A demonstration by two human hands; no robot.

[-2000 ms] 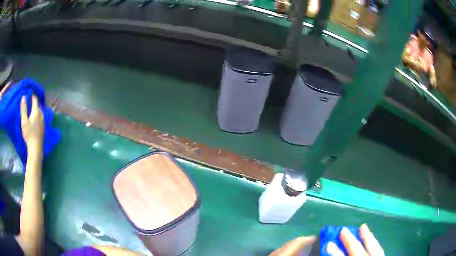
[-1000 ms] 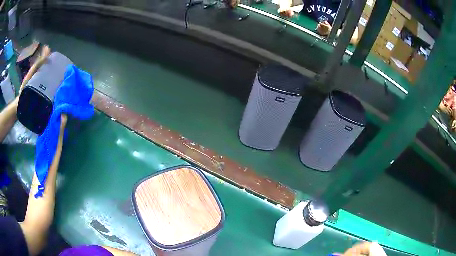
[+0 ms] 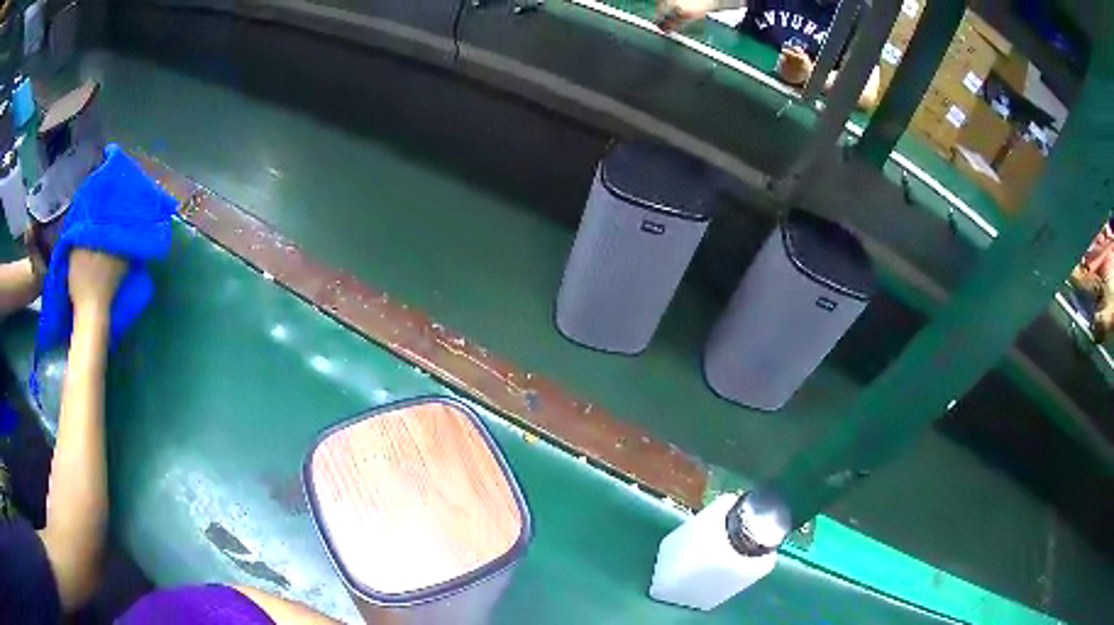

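A speaker with a wood-grain end panel [image 3: 415,498] facing up stands on the green bench, low in the middle of the view; its lower body is cut off by the bottom edge. A white dispenser bottle [image 3: 715,559] with a silver cap stands to its right, near the bench edge. A purple sleeve and a bit of my left forearm show at the bottom, left of the speaker; my left hand itself is not visible. My right hand is out of the picture.
Two grey speakers [image 3: 632,263] [image 3: 788,320], black ends up, stand on the recessed belt [image 3: 403,232]. A slanting green post [image 3: 965,330] crosses the right side. At left, a neighbour's hand holds a blue cloth [image 3: 110,220]. People and cardboard boxes [image 3: 959,104] are beyond.
My right hand, seen earlier with a blue cloth at the bottom right, has left the picture. The neighbour's cloth has moved left and now hides most of the neighbour's speaker.
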